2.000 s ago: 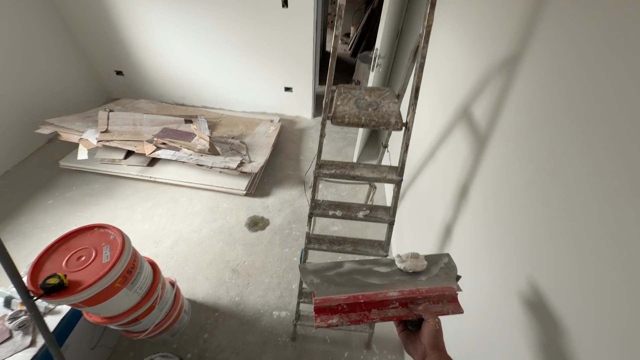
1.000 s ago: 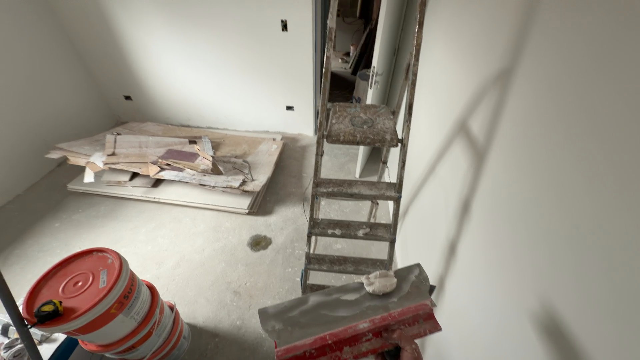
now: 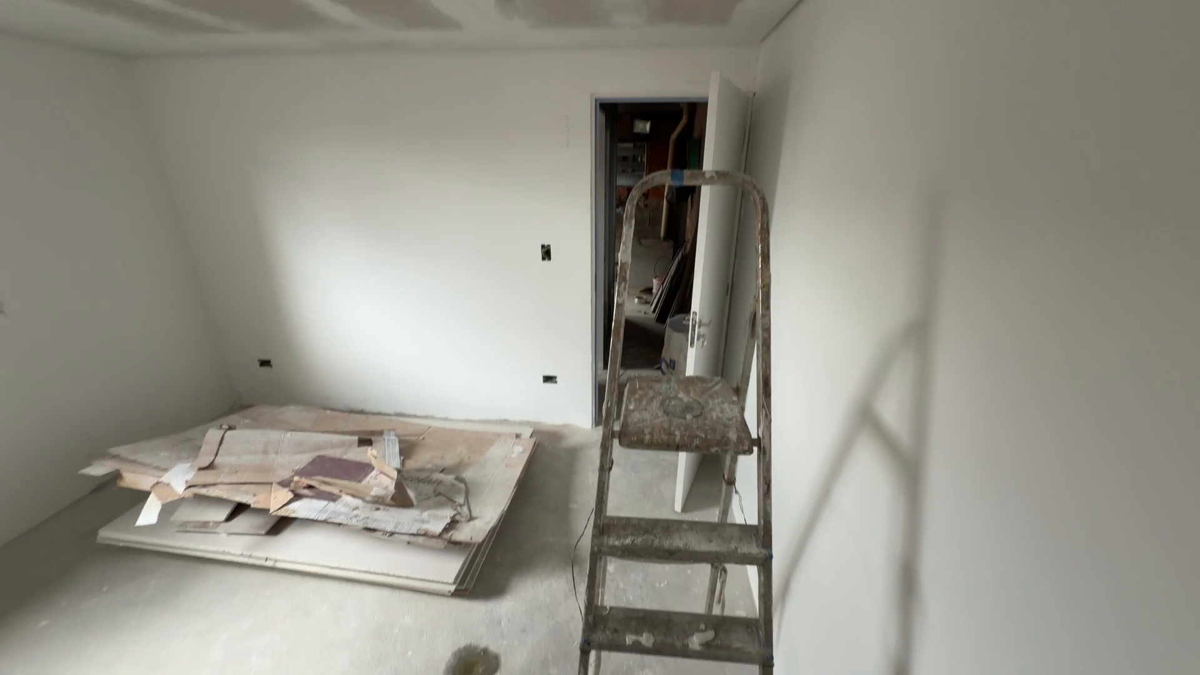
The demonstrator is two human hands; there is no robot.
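Neither my left hand nor my right hand shows in the head view now, so what they hold is hidden. Straight ahead stands a metal stepladder (image 3: 682, 542), its rails and treads spattered with dried plaster. Its top platform (image 3: 684, 414) is caked with grey and brown residue. The curved top rail (image 3: 698, 176) carries a bit of blue tape. The ladder's lower part runs out of the bottom of the frame.
Plasterboard sheets (image 3: 309, 555) lie stacked on the concrete floor at the left, with cardboard scraps (image 3: 281, 455) on top. Behind the ladder a white door (image 3: 717, 253) stands open at a doorway. A white wall (image 3: 1041, 375) runs along the right. The ceiling (image 3: 469, 19) has grey patches.
The view has tilted up strongly. The hand, the red-edged tool with grey compound and a whitish lump, and the stacked buckets, seen earlier, are out of view.
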